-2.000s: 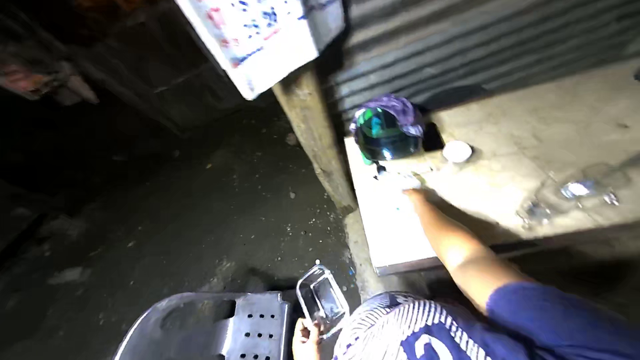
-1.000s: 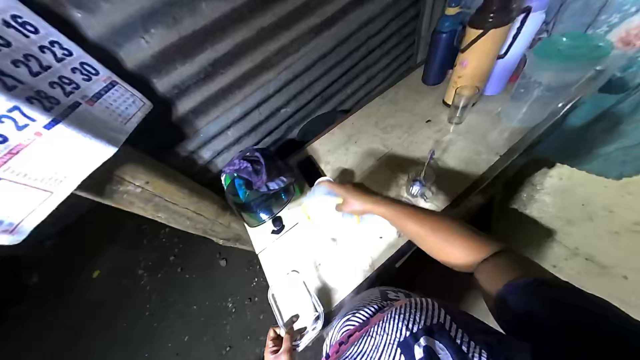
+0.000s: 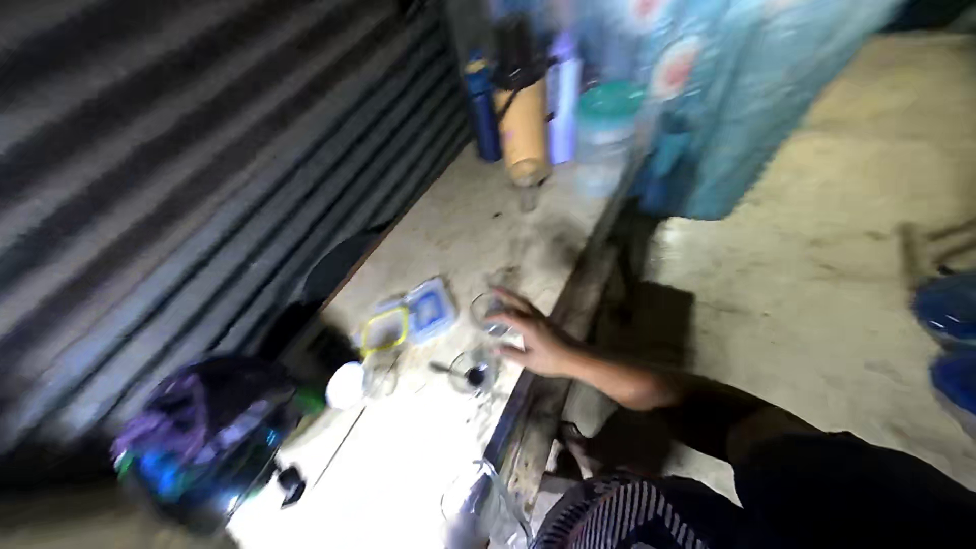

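Note:
My right hand (image 3: 530, 335) reaches over the front edge of the table (image 3: 427, 244), fingers spread, beside a drinking glass (image 3: 488, 311). Whether the fingertips touch the glass cannot be told. Just left of the hand stands another glass (image 3: 473, 374) with something dark in it. Behind these lie a clear plastic container with a yellow rim (image 3: 385, 331) and a blue and clear plastic lid or box (image 3: 431, 309). A white round lid or cup (image 3: 347, 385) is near them. At the bottom edge a clear container (image 3: 496, 507) shows, blurred; my left hand cannot be made out there.
A helmet with a purple cloth (image 3: 206, 427) sits at the lower left, by a corrugated metal wall (image 3: 191, 168). Toward the far end stand a dark blue bottle (image 3: 483, 110), an orange thermos (image 3: 523, 130), a lilac bottle (image 3: 563, 103) and a green-lidded jar (image 3: 608, 130).
My right hand has moved from near the helmet toward the glasses and is off the pale item it was at. The view has swung right.

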